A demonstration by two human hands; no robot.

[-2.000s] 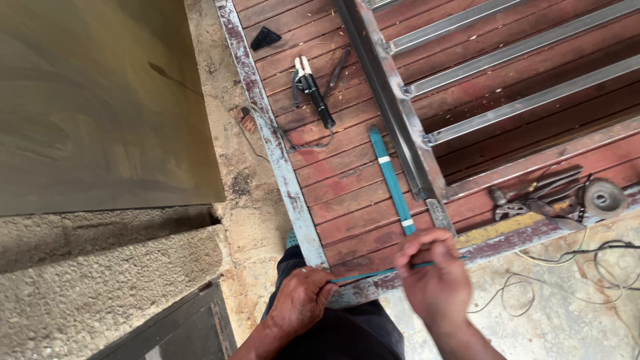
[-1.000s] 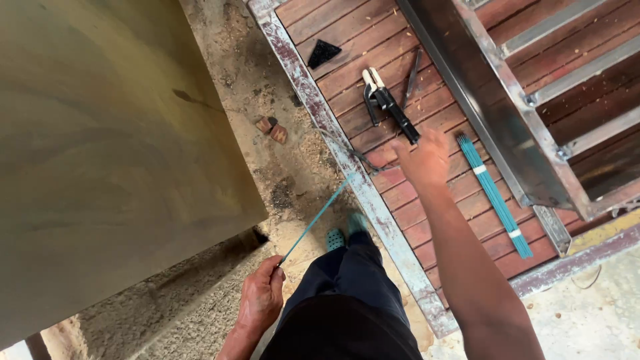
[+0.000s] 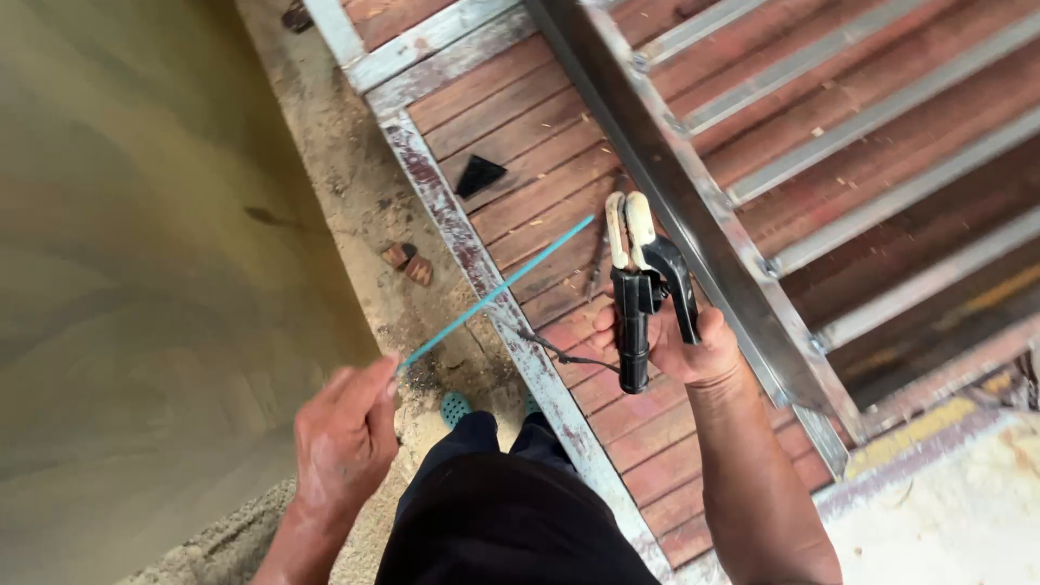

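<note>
My left hand pinches one end of a thin teal welding electrode, which slants up and right over the table's painted metal edge. Its far end points at the jaws of a black electrode holder with pale jaw covers, without clearly touching them. My right hand grips this holder from beneath, palm up, with the thumb by its lever. A dark cable runs left from the holder's lower end. The bundle of teal electrodes is not visible now.
A welded steel frame with parallel bars lies on the red slatted table. A black triangular plate and a dark rod lie on the slats. Brown pieces sit on the ground beside a large greenish panel.
My right hand has taken hold of the electrode holder, which lay on the slats, and lifted it. My left hand still holds the electrode. The view has moved.
</note>
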